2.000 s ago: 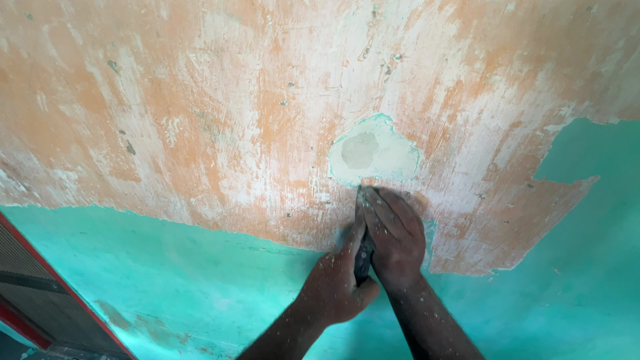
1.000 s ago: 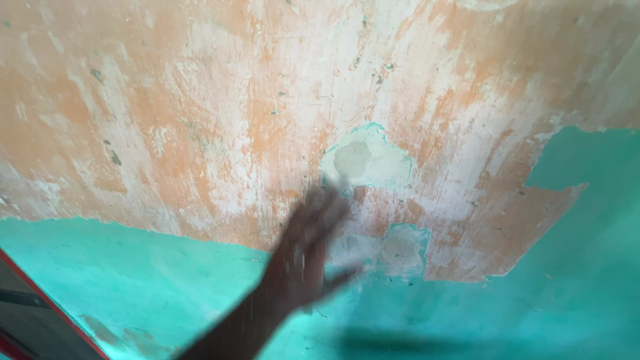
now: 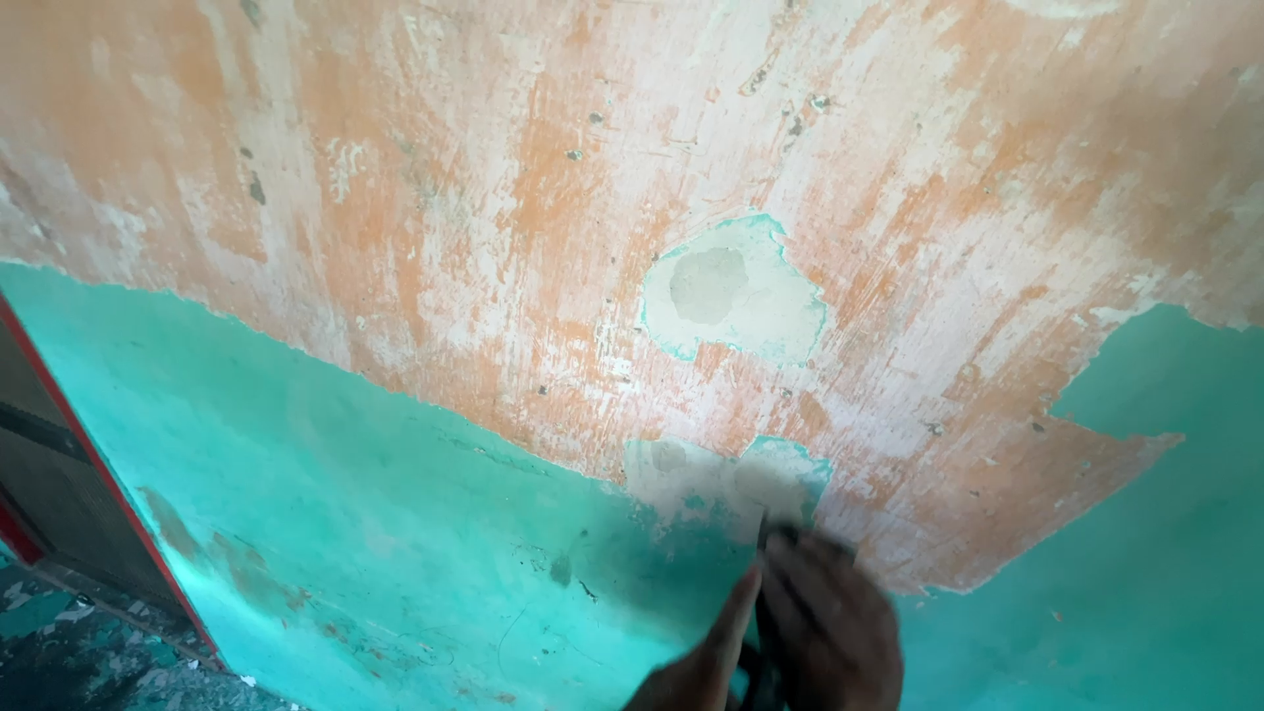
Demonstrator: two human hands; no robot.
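Turquoise paint covers the lower wall, below a scraped area of orange and whitish plaster. A pale patch with a grey spot lies within the scraped area. Below it is a second pale bare patch at the paint's edge. Just beneath that patch, my right hand grips a dark hand tool, its tip against or close to the wall. My left hand is beside it at the lower edge of the view, touching the tool. Blur and the fingers hide the tool's exact kind.
At the lower left a red-edged frame borders a dark panel. Paint flakes and debris lie on the floor beneath it. More turquoise paint remains at the right side of the wall.
One second ago a single blurred hand was in front of the wall; now both hands are together around the tool, lower down than two seconds ago. The view has shifted slightly.
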